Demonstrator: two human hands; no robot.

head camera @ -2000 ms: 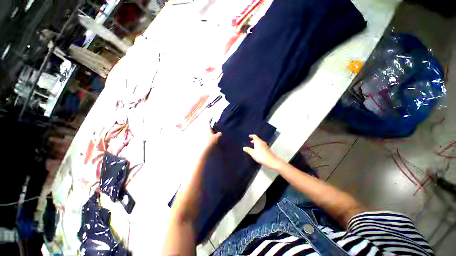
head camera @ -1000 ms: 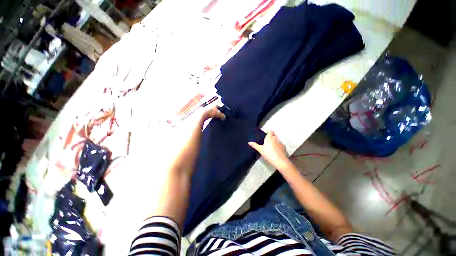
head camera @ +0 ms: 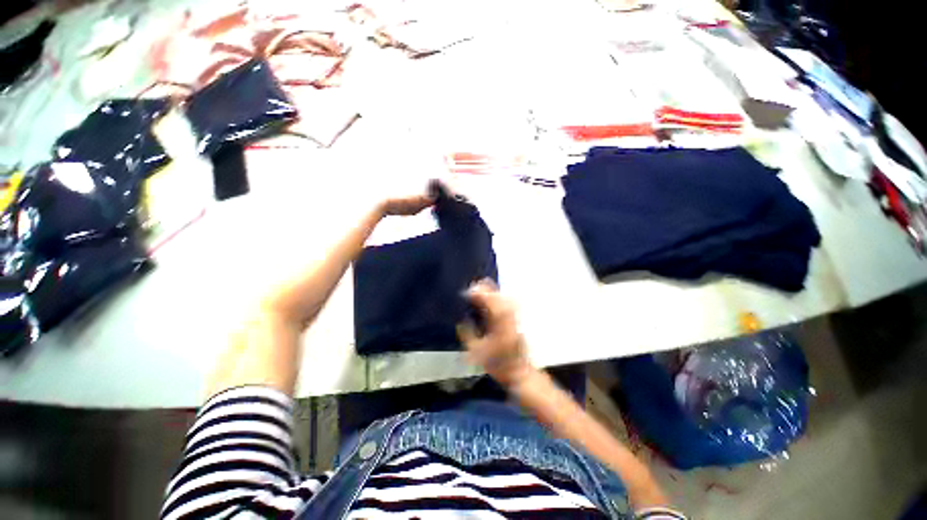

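Observation:
A navy garment lies partly folded at the table's front edge, with its right end lifted and turned over to the left. My left hand grips the far edge of the lifted cloth. My right hand, slightly blurred, grips the near edge of the same fold. A separate unpacked garment stack lies flat to the right. Flat clear bags with red strips lie just beyond the garment.
Glossy packed garments heap at the left, with one packed square and a small black packet beside them. Pink cloth lies at the far left. Red-edged bag stacks lie behind the navy stack. A blue waste bag stands below right.
The view has turned and levelled. The garment under my hands was a long strip joining the stack; now it is shorter, apart from the stack, with one end raised and folded over.

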